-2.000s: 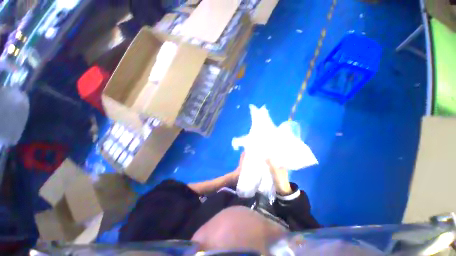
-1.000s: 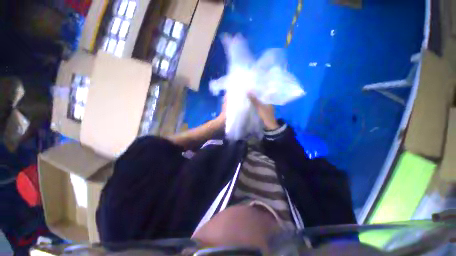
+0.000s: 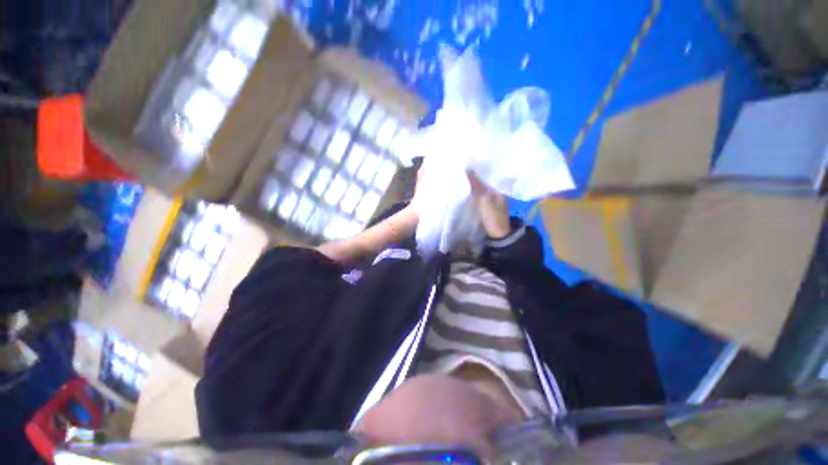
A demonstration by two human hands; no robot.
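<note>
A crumpled bundle of white and clear packaging (image 3: 454, 163) is held in front of my chest, at the middle of the view. It is overexposed, so its contents cannot be told. My left hand (image 3: 419, 192) grips its left side and is mostly hidden behind the white material. My right hand (image 3: 488, 204) grips its right side, with the fingers pressed against it. Loose ends of the bundle stick out at the top and to the right.
Open cartons (image 3: 331, 168) with rows of white pieces stand on the left. Open brown cartons (image 3: 672, 236) stand on the right. A red stool (image 3: 68, 141) is at the far left. Blue floor (image 3: 545, 45) with a yellow line lies ahead.
The view has moved along the floor. The blue stool and green surface are out of view, and open cartons now show on the right. Both hands still hold the bundle.
</note>
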